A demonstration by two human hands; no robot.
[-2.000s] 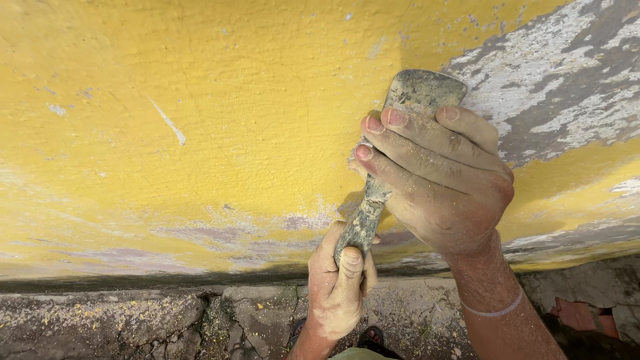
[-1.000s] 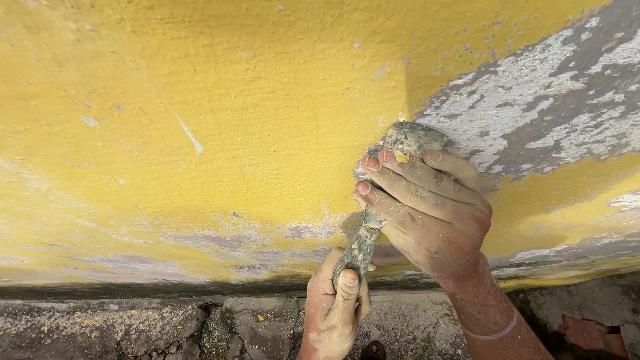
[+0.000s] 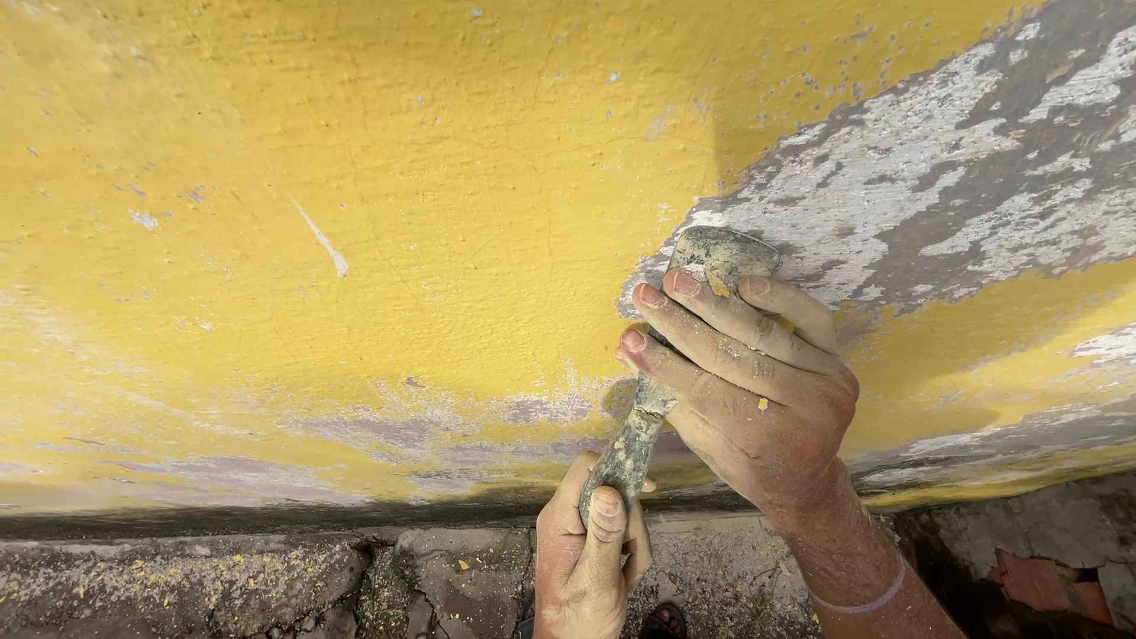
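Note:
A worn, paint-crusted scraper (image 3: 723,253) has its broad blade at the yellow painted wall (image 3: 399,222), on the left end of a bared white and grey patch (image 3: 870,186). My left hand (image 3: 590,550) grips the scraper's handle (image 3: 626,457) low down, thumb on top. The fingers of my right hand (image 3: 754,382) lie across the blade just behind its edge, partly hiding the blade and neck. Dust covers both hands, and a few yellow flakes cling to the right hand and the blade. A thin band circles my right wrist.
Along the wall's foot runs a cracked concrete ledge (image 3: 461,577) strewn with paint flakes. Smaller peeled patches (image 3: 382,435) mark the lower wall. Broken reddish masonry (image 3: 1034,581) shows at the lower right. Part of a sandalled foot (image 3: 664,619) is visible at the bottom edge.
The bared patch reaches farther left and down around the blade than two seconds ago. The blade sits lower on the wall than then, with both hands still on the scraper.

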